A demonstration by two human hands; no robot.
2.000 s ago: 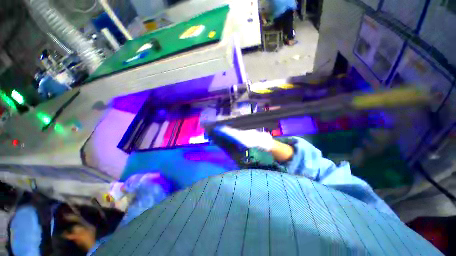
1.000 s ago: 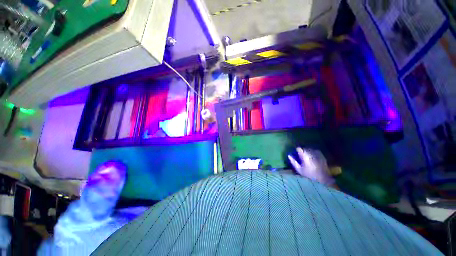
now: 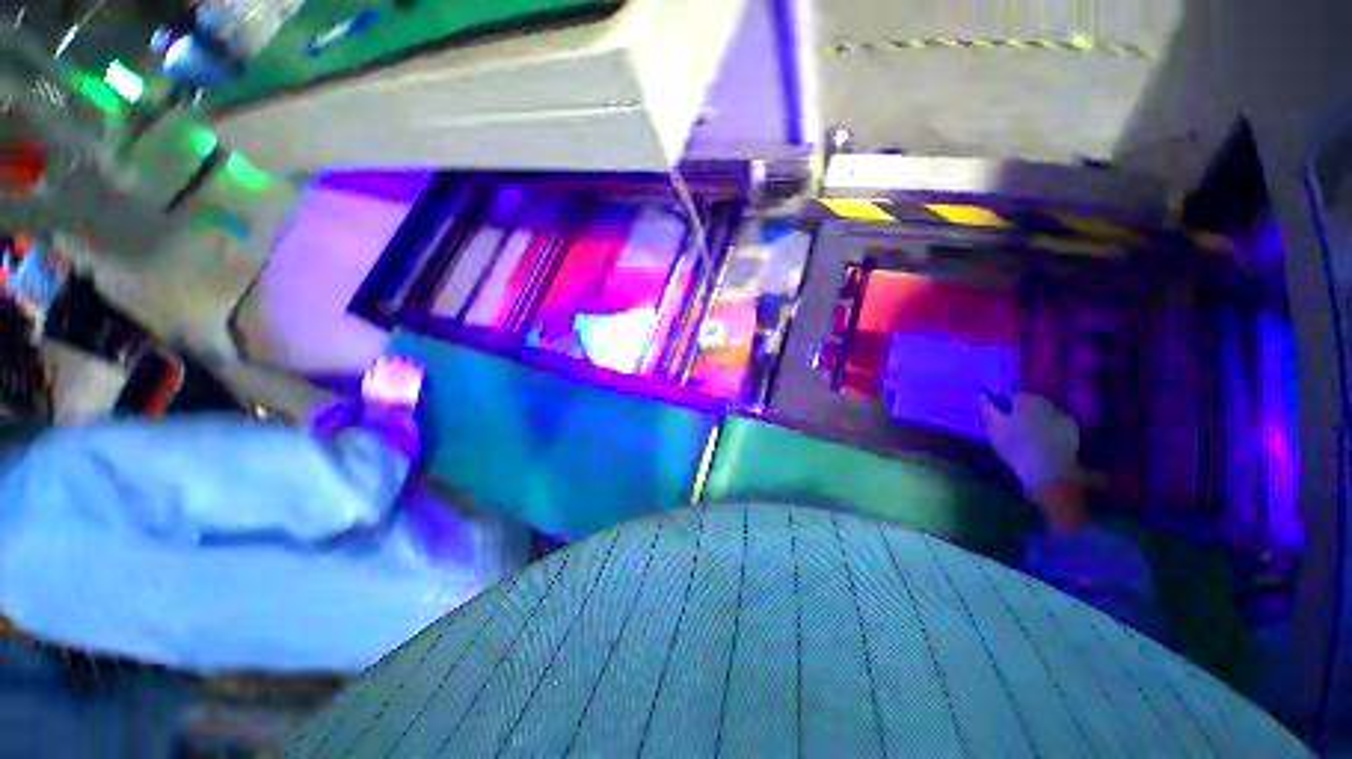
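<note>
A flat grey rectangular frame [image 3: 808, 389] lies over the right part of the purple-lit conveyor [image 3: 578, 282]. Red strips and a pale violet rectangle [image 3: 956, 383] show through its opening. My right hand [image 3: 1034, 442], pale and blurred, is at the frame's front side, with a finger at the violet rectangle's right edge. Whether it grips the frame is unclear. My left hand [image 3: 392, 389] is small and blurred at the left end of the blue-green surface [image 3: 556, 430]; its fingers cannot be made out.
A green surface [image 3: 860, 475] borders the conveyor's front. A white machine cover [image 3: 475, 126] with a green top stands at the back left. Yellow-black tape [image 3: 964, 215] runs along the back rail. Green lights glow at far left. A cabinet edge stands at right.
The grey frame was tilted in the air in my right hand, then stood partly over the green surface; now it lies over the conveyor. My right hand has moved forward onto its area.
</note>
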